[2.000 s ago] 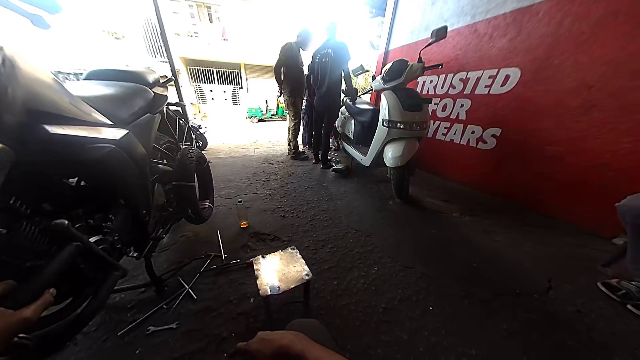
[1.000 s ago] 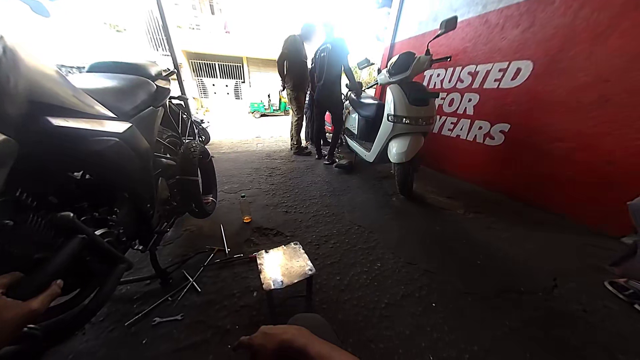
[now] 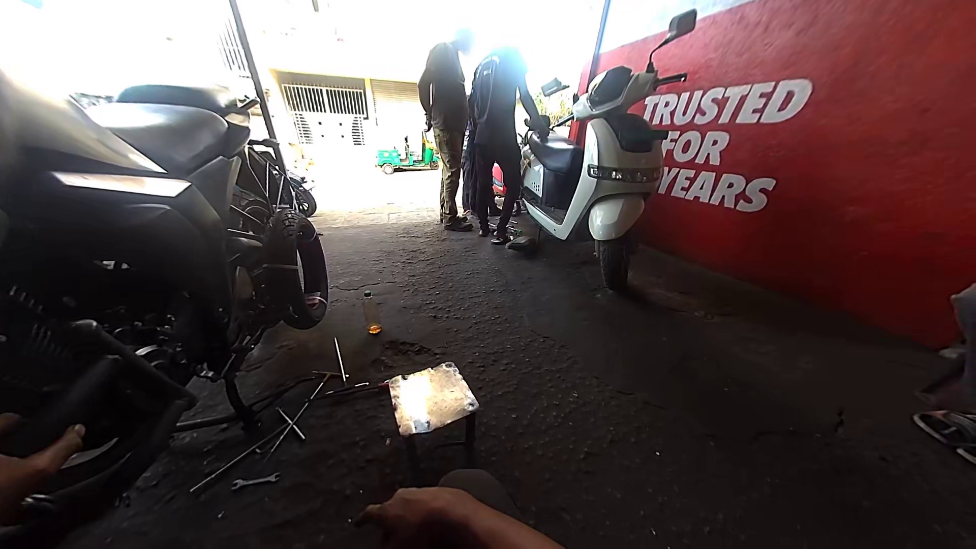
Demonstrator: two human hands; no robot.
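Observation:
At the lower left, my left hand rests against a dark tubular part of the motorcycle; whether the fingers close around it cannot be told. My right hand lies near my knee at the bottom centre, its fingers curled and shadowed. Just beyond is a small metal-topped stool, bright with glare. On the ground between stool and motorcycle lie an open-end wrench, a T-handle tool and several thin metal rods. A bottle with amber liquid stands upright behind them.
A white scooter stands by the red wall with painted lettering. Beside it are two standing people. A green three-wheeler is outside. Part of another person, with a sandalled foot, shows at the right edge.

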